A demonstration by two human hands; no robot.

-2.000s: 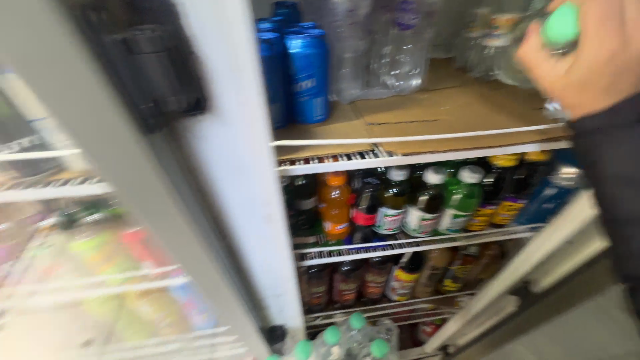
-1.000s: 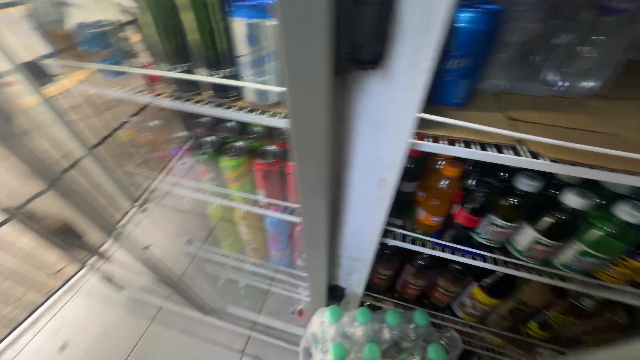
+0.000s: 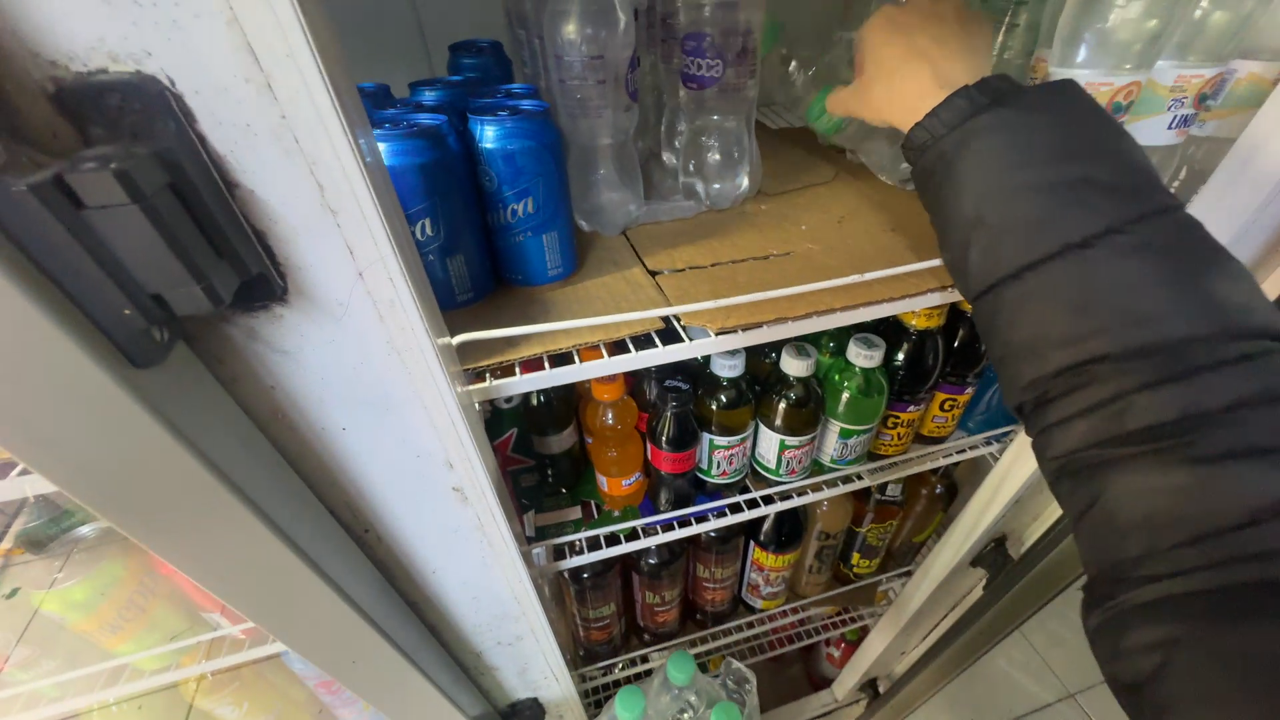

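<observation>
My right hand (image 3: 905,65), in a black padded sleeve, reaches over the top shelf from the right. It is closed on a clear plastic bottle (image 3: 875,150) with a green cap, which lies tilted low over the cardboard. Left of it on the cardboard-lined shelf (image 3: 790,240) stand clear plastic bottles (image 3: 715,110) with purple labels and several blue cans (image 3: 522,190). Larger clear bottles (image 3: 1170,100) with white and orange labels stand at the right. My left hand is not in view.
Lower wire shelves hold an orange soda bottle (image 3: 613,440), green bottles (image 3: 850,405) and dark bottles (image 3: 657,590). Green-capped clear bottles (image 3: 682,690) stand at the bottom edge. A white upright (image 3: 330,360) and a grey door frame (image 3: 200,500) are at the left.
My right hand, out of view one second ago, is back over the top shelf with a green-capped bottle. The view swung left and then back right.
</observation>
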